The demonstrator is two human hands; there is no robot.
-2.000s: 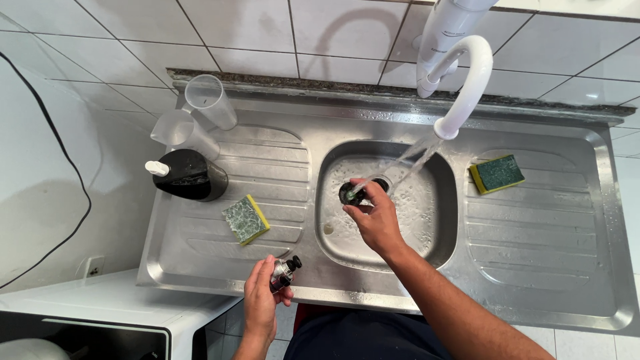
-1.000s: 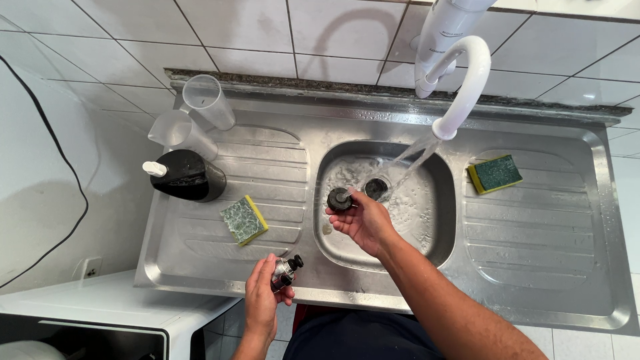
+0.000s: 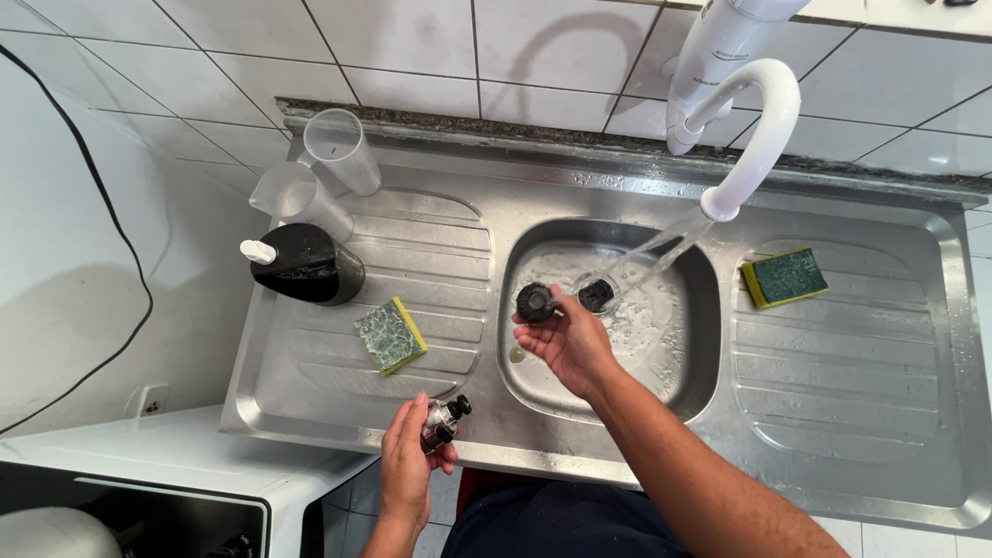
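My right hand (image 3: 566, 337) holds a round black plastic part (image 3: 535, 302) by its edge over the left side of the steel sink basin (image 3: 515, 380). Beside it, a dark piece (image 3: 596, 296) sits at the drain. Water runs in two streams from the white curved faucet (image 3: 763, 139) to the right of my fingers. Low at the front edge of the counter, my left hand (image 3: 408, 457) grips a small metal and black part (image 3: 443, 422) with a black knob. A green and yellow sponge (image 3: 390, 336) with suds lies on the left drainboard.
Another sponge (image 3: 786, 277) lies on the right drainboard. A black dispenser (image 3: 310, 263) with a white nozzle stands at the left, near a clear plastic jug (image 3: 306, 198) and a tall clear cup (image 3: 345, 151). A white appliance (image 3: 194, 457) adjoins the counter's front left.
My right hand has moved the black part left, out of the water's path, and turned it. The dark piece at the drain now shows. My left hand has stayed about where it was.
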